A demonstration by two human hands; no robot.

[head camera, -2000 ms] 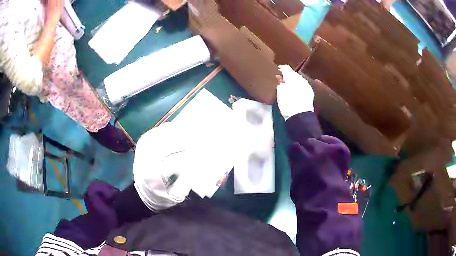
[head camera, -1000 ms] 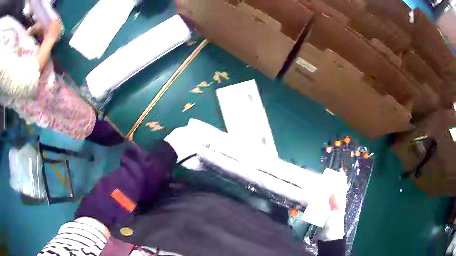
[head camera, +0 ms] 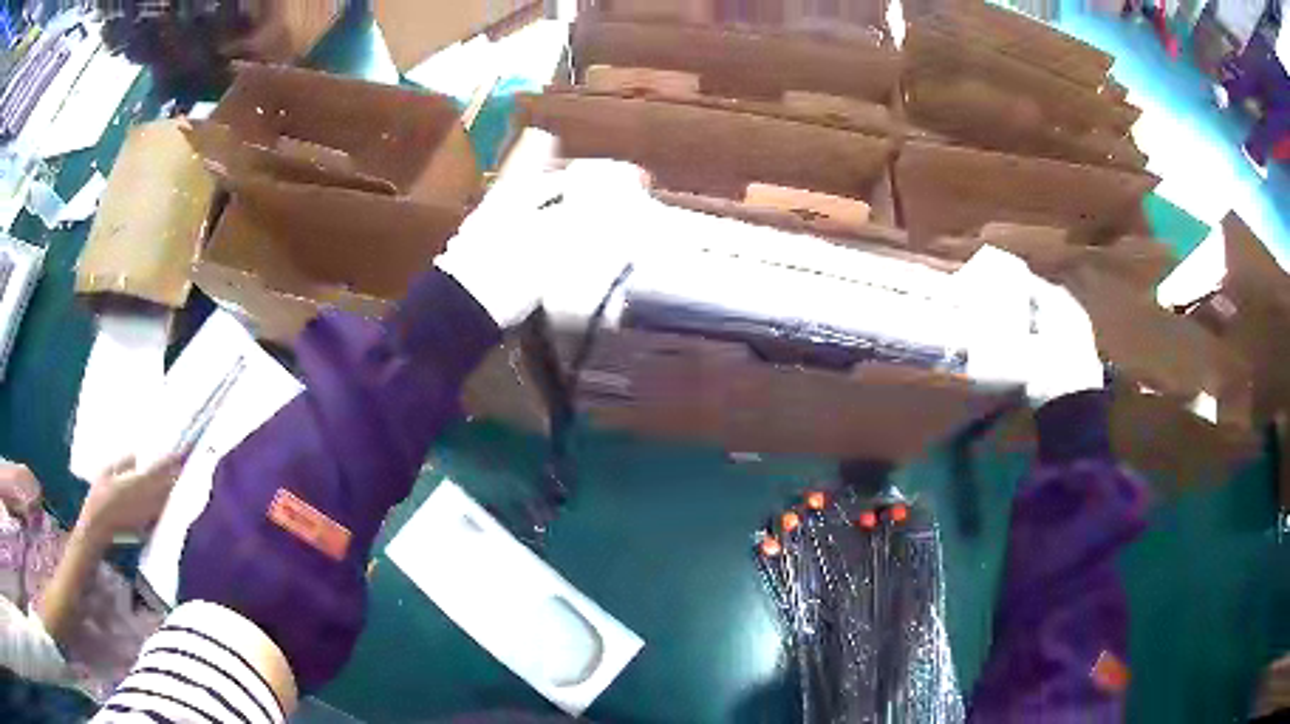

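Note:
A long white foam-packed unit (head camera: 806, 290) with a dark strip along its near side is held level between my hands, at the front row of cartons. My left hand (head camera: 545, 241), in a white glove, grips its left end. My right hand (head camera: 1040, 340), also gloved, grips its right end. A black cord (head camera: 555, 403) hangs below the left end. A brown carton (head camera: 792, 400) stands directly behind and below the unit; whether the unit is partly inside cannot be told. The fingers are partly hidden against the white foam.
Bagged black orange-tipped parts (head camera: 863, 608) lie fanned at the front right. A white foam insert (head camera: 516, 594) lies front centre-left. Open cartons (head camera: 333, 212) stand at the back left, more behind. Another person's hand (head camera: 135, 495) is at the left.
The view has swung toward the cartons. The unit, low near my body one second ago, is now raised to the carton row with both hands at its ends.

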